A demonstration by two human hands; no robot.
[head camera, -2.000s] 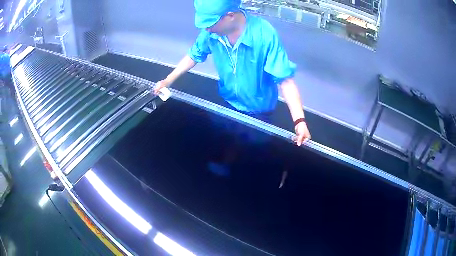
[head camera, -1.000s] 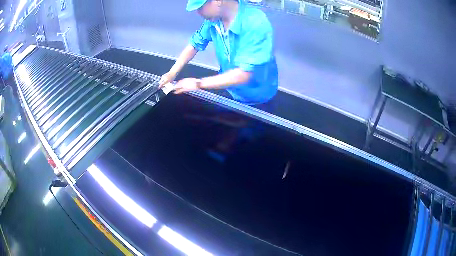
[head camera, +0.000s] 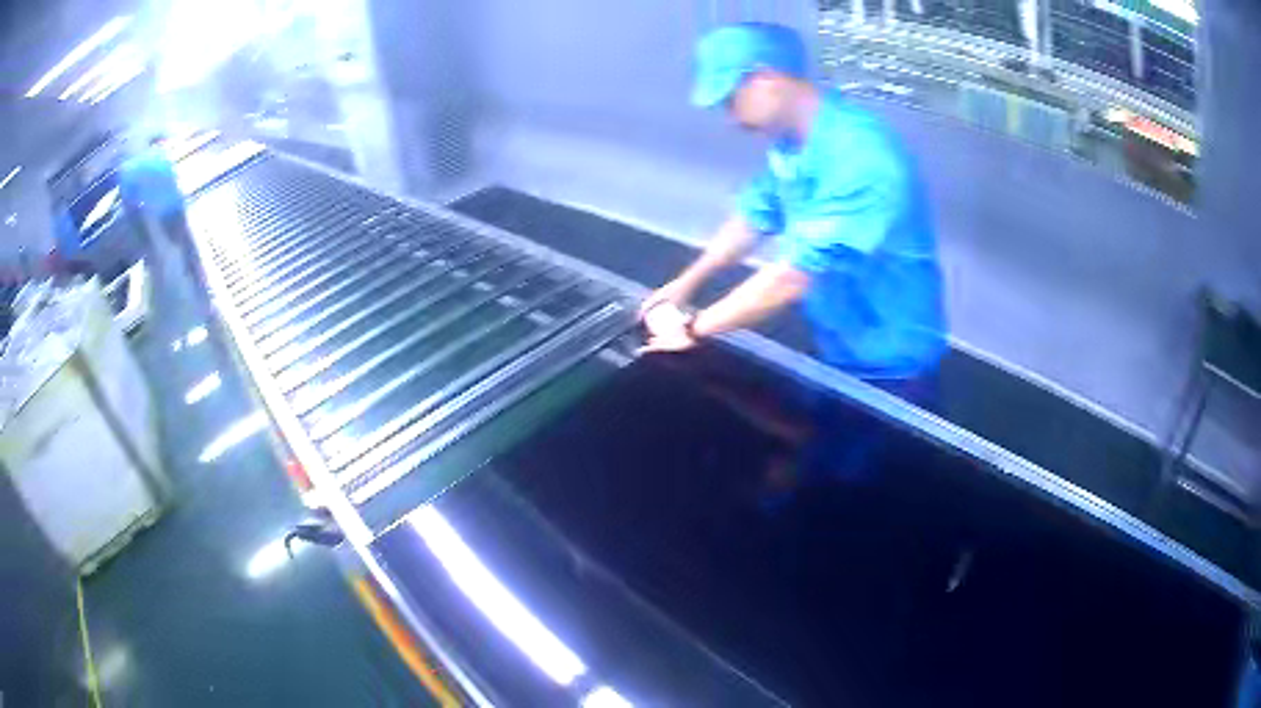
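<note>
A large glossy black panel (head camera: pixel 830 553) lies flat on the roller line in front of me and mirrors the ceiling lights. Neither of my hands is in the picture. Across the panel, another person's hands (head camera: pixel 669 327) are together at its far left corner, around a small white thing (head camera: pixel 667 318) that is blurred. A thin light-blue and silver band (head camera: pixel 885 404) runs along the panel's far edge.
The roller conveyor (head camera: pixel 401 291) stretches away to the upper left. A person in blue (head camera: pixel 864 208) stands behind the far rail. A black fitting (head camera: pixel 315 534) sits at the near rail. A pale bin (head camera: pixel 83 443) stands on the green floor at left, and a table (head camera: pixel 1231 374) at right.
My view has turned left, so the scene sits further right and the bin shows. The other person's right-hand-side hand moved from the far edge to the corner, joining the other hand.
</note>
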